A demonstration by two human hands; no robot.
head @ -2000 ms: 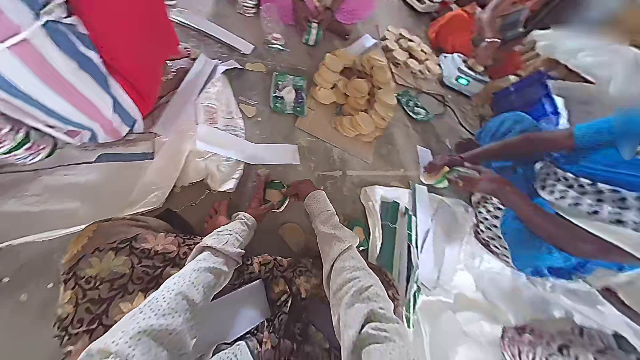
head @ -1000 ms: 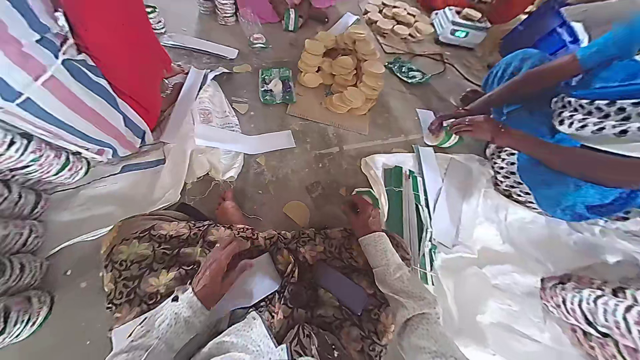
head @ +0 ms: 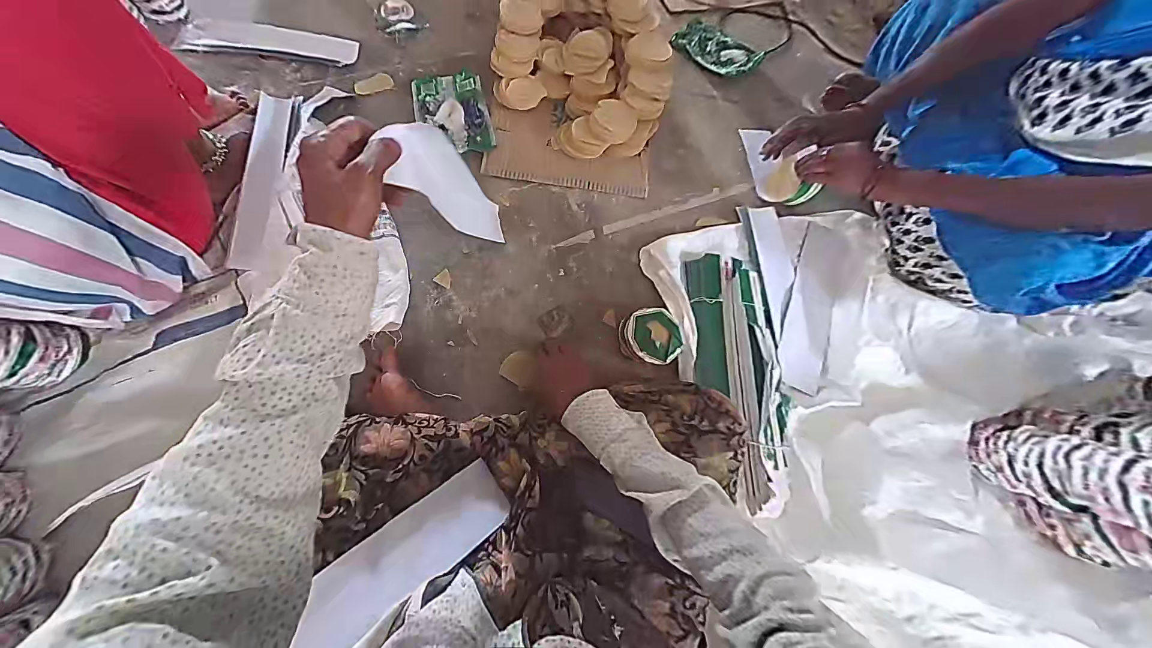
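Observation:
My left hand point(head: 346, 175), raised at the left, pinches one end of a white paper strip point(head: 441, 180). My right hand point(head: 562, 373) is low in the middle, near the floor, dark and blurred; its fingers are hard to make out. Just left of it lies a thin tan disc point(head: 517, 369). A round piece with a green top point(head: 654, 336) stands to its right, beside bundled green strips point(head: 706, 301). Another white sheet point(head: 405, 558) rests on my patterned lap.
Stacked tan discs point(head: 616, 121) stand on corrugated cardboard point(head: 567, 166) ahead. Beside it lies a green packet point(head: 454, 112). At the right, a co-worker's hands point(head: 828, 162) hold a disc and paper. White sheeting point(head: 900, 432) spreads at the right; a person in red is at the left.
My left hand has moved from my lap up and forward and has taken hold of a white strip. My right hand has moved left, away from the green strips. The view has shifted.

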